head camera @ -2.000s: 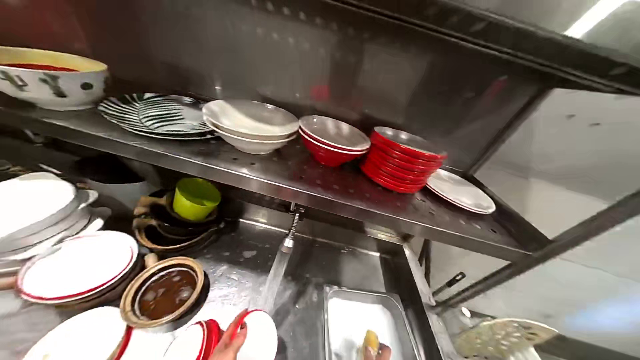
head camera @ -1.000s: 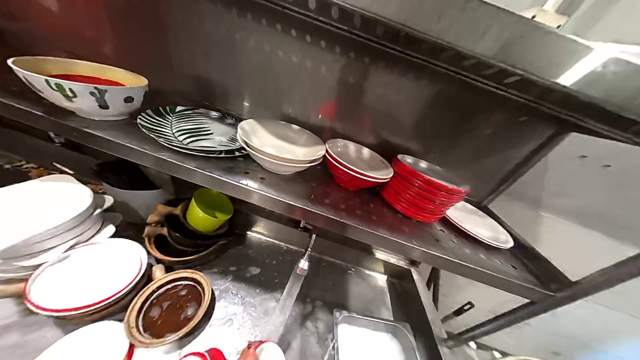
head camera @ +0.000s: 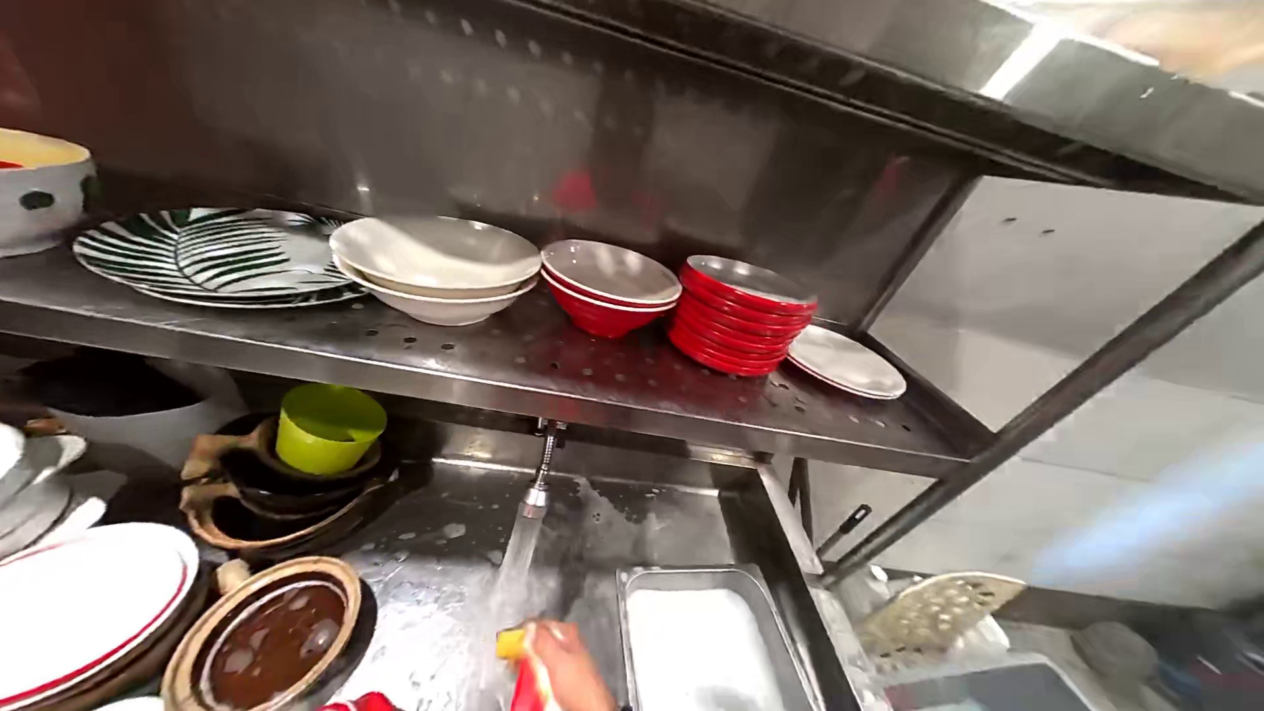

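Near the bottom middle, my right hand is closed on a yellow sponge, just below the running water. A red and white dish, cut off by the lower edge, is against its fingers. My left hand is out of view. Another red piece, probably dishware, shows at the bottom edge. From the metal spray tap water falls into the steel sink. Right of the hand is a steel pan of white, foamy-looking liquid. On the left is a brown-rimmed clay pot holding brown liquid.
A perforated steel shelf holds leaf-pattern plates, white bowls, red-and-white bowls and stacked red dishes. Below are a green cup on dark clay pots and oval white plates. A blurred light-blue shape is at right.
My right hand with the sponge, low beside the pan two seconds ago, is now left of it, by the water. My left hand, seen earlier at a red dish, has left the view.
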